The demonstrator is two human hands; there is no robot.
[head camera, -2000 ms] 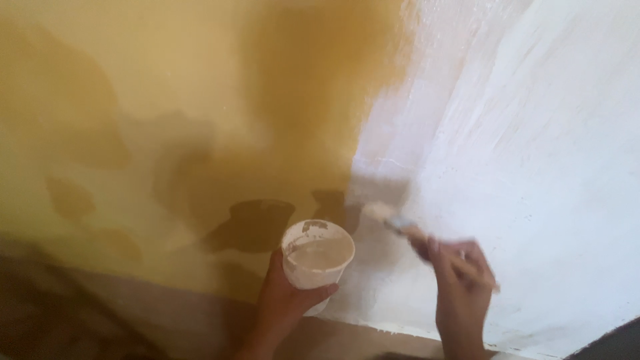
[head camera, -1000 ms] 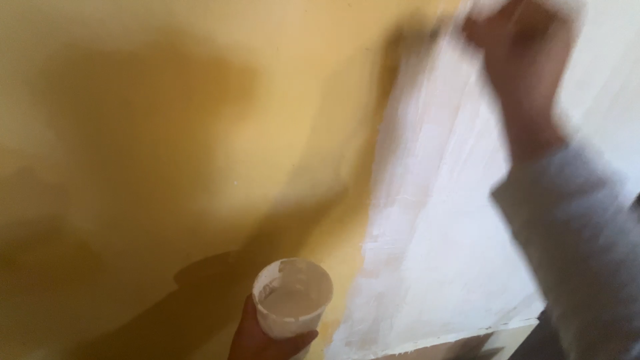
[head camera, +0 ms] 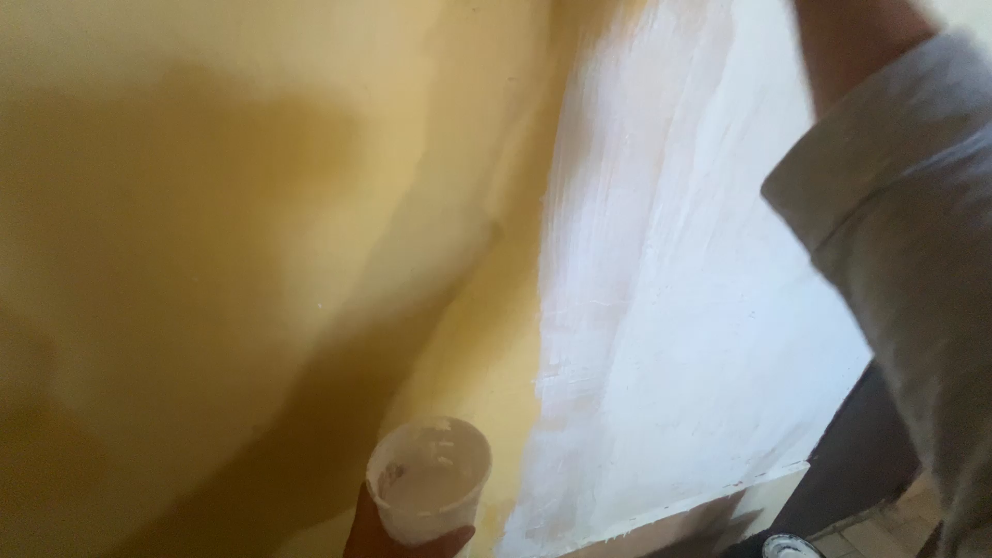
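My left hand [head camera: 380, 539] grips a white plastic cup [head camera: 430, 473] that holds pale paint, low in the view in front of the wall. My right arm in a rolled grey sleeve [head camera: 891, 155] reaches up along the right side; the hand is cut off by the top edge, so the brush is not visible. On the left the wall is yellow [head camera: 232, 271], and on the right it carries white paint [head camera: 697, 310], streaky along the border between the two colours.
A ledge or baseboard [head camera: 697, 511] runs along the foot of the painted wall. A dark upright surface [head camera: 845, 442] stands at the lower right beside a tiled floor [head camera: 868, 539]. The rim of a paint-marked container [head camera: 790, 546] shows at the bottom edge.
My right hand, seen low with a paintbrush two seconds ago, has risen along the wall and out of the top of the view. My left hand still holds the cup.
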